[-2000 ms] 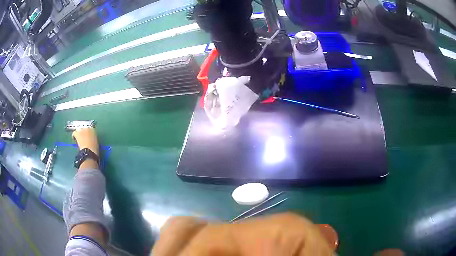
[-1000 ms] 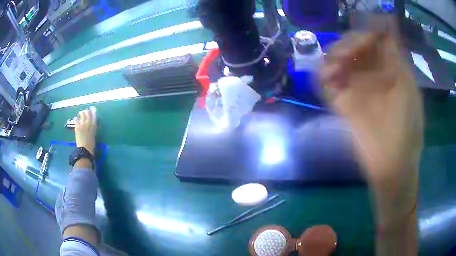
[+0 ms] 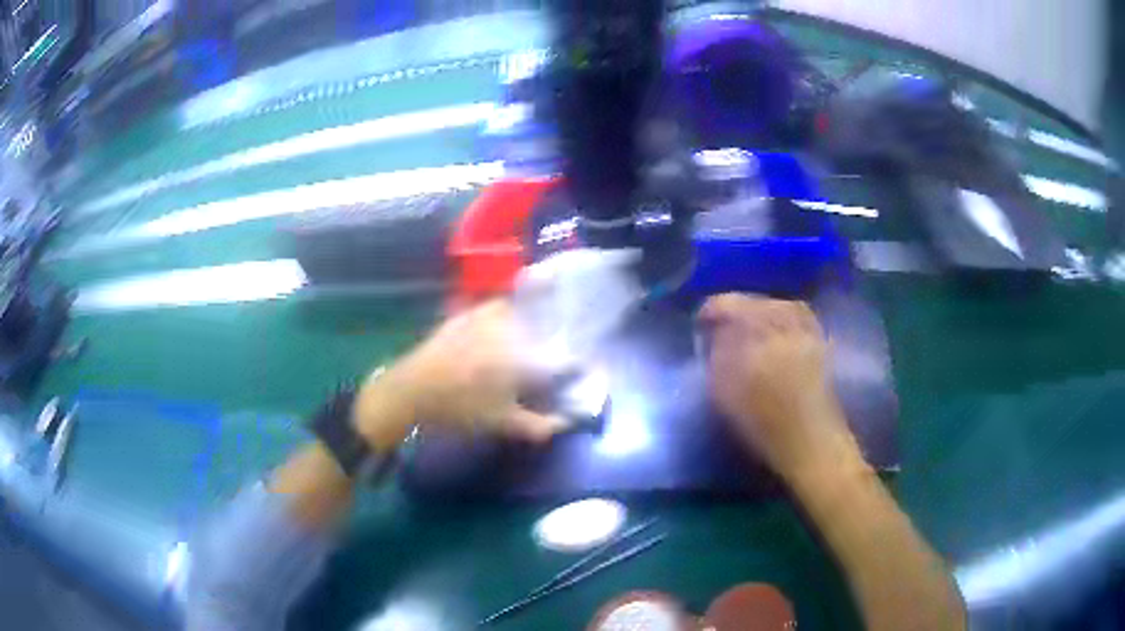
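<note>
The view is blurred. My left hand point(image 3: 463, 376) is over the left part of the black board point(image 3: 469, 462), with fingers and thumb on a small grey bar-shaped part point(image 3: 582, 401). My right hand point(image 3: 771, 370) is over the board's right side, fingers curled; whether it holds something cannot be told. A white disc point(image 3: 581, 524) and tweezers point(image 3: 574, 569) lie on the green mat in front of the board. The round brown compact point(image 3: 749, 608) is at the bottom edge, partly cut off.
A black microscope body point(image 3: 605, 111) stands behind the board, with a white wipe point(image 3: 577, 300) hanging by it. A red bin point(image 3: 494, 240) is left of it. A blue bin point(image 3: 771, 263) with a bottle point(image 3: 728, 197) is right. A dark ribbed block point(image 3: 370, 247) is rear left.
My left hand has come from the far left of the mat to the board with the small part. My right hand has moved from the upper right down over the board. The view has shifted.
</note>
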